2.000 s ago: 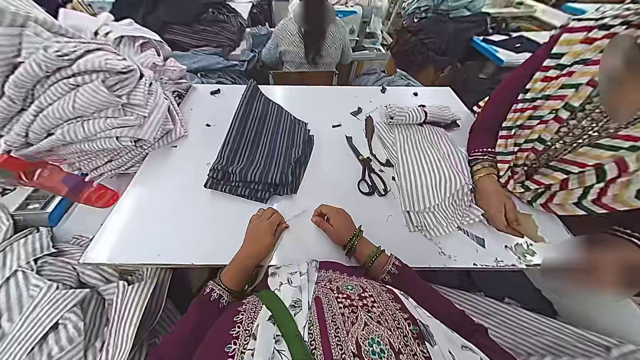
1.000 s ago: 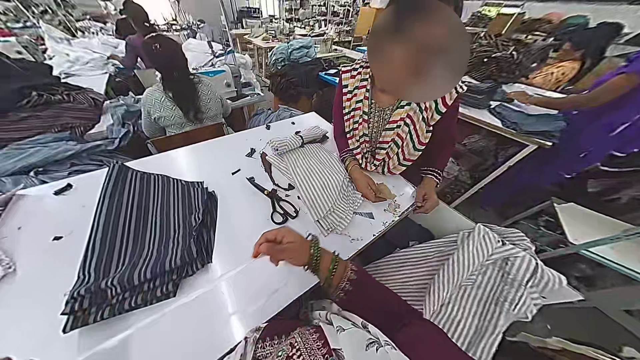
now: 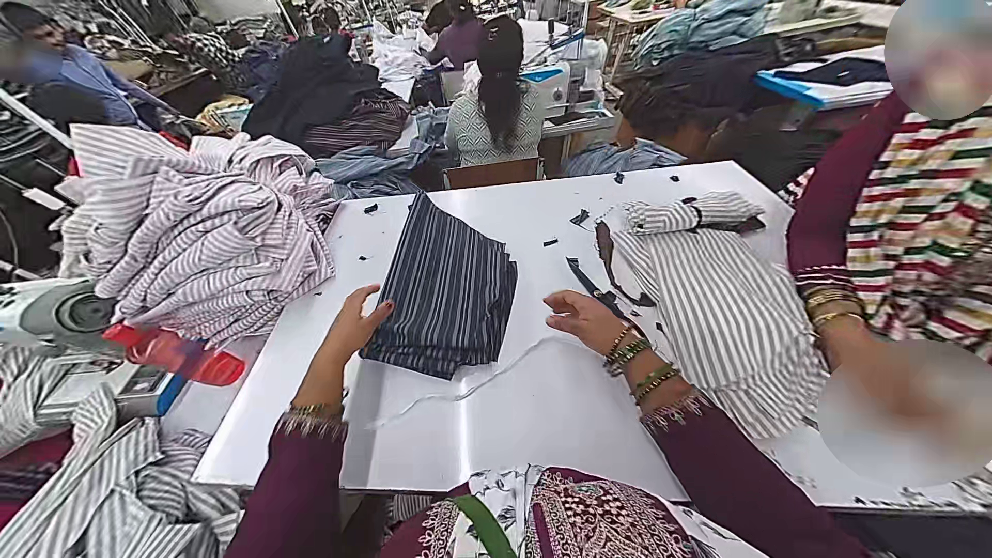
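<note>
A stack of dark striped fabric pieces [image 3: 446,291] lies on the white table [image 3: 511,449]. My left hand [image 3: 358,322] is at the stack's lower left edge, fingers apart; whether it touches the cloth is unclear. To the right of the stack, my right hand [image 3: 585,318] is held over the table with nothing in it. Between the hands, a thin white thread or strip [image 3: 480,384] runs across the tabletop. Black-handled scissors [image 3: 593,283] lie partly hidden behind my right hand. Beside them are grey-and-white striped pieces [image 3: 721,310] with a rolled striped bundle [image 3: 694,213] above.
Small dark scraps [image 3: 579,218] dot the table. A heap of striped cloth [image 3: 194,225] and a red plastic bottle [image 3: 174,354] are at the left. A co-worker in a striped scarf [image 3: 914,225] stands at the right edge. Another person sits beyond the table near a sewing machine [image 3: 549,84].
The view has swung back left since one second ago. Compared with two seconds ago, my hands have moved apart and away from my body, the left one to the dark stack.
</note>
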